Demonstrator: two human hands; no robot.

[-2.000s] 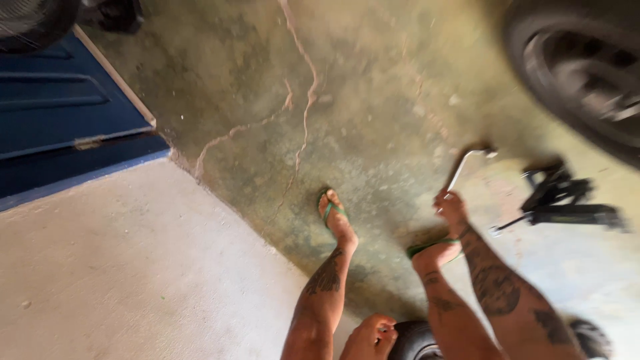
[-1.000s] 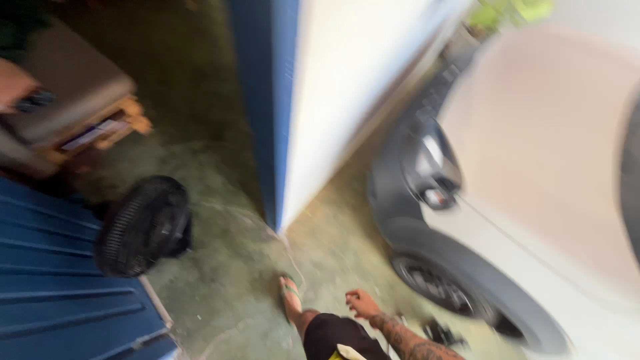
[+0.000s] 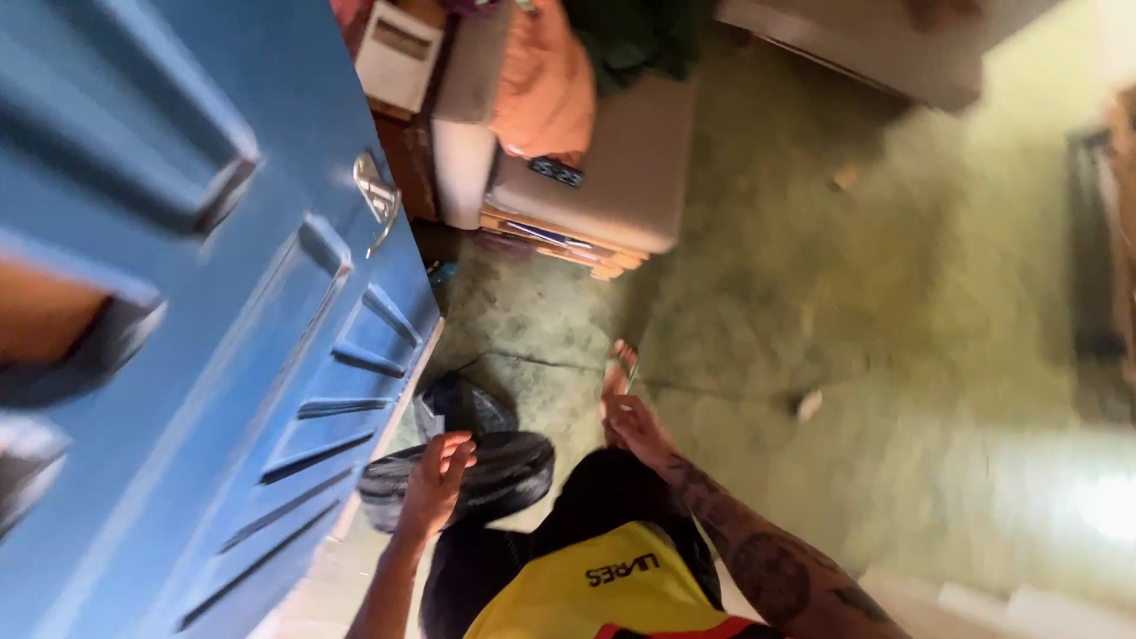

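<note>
My left hand [image 3: 439, 484] hangs at the lower left with its fingers loosely bent and nothing in them. Just behind and below it is a round black object [image 3: 510, 475], which looks like a fan. Near the middle, my right hand [image 3: 635, 426] is held over my leg, fingers curled apart and holding nothing visible. A sandalled foot [image 3: 621, 364] shows just beyond it on the greenish concrete floor.
A blue panelled door [image 3: 293, 177] with a metal handle [image 3: 380, 200] stands along the left. Ahead is a beige sofa [image 3: 639, 160] bearing an orange cloth [image 3: 546, 84] and a remote control [image 3: 556, 170]. Another pale piece of furniture [image 3: 887, 62] lies at the upper right.
The view has swung from the car and garage floor to a room with a sofa. The metal tool seen in my right hand two seconds ago is no longer there. My left hand has come into view.
</note>
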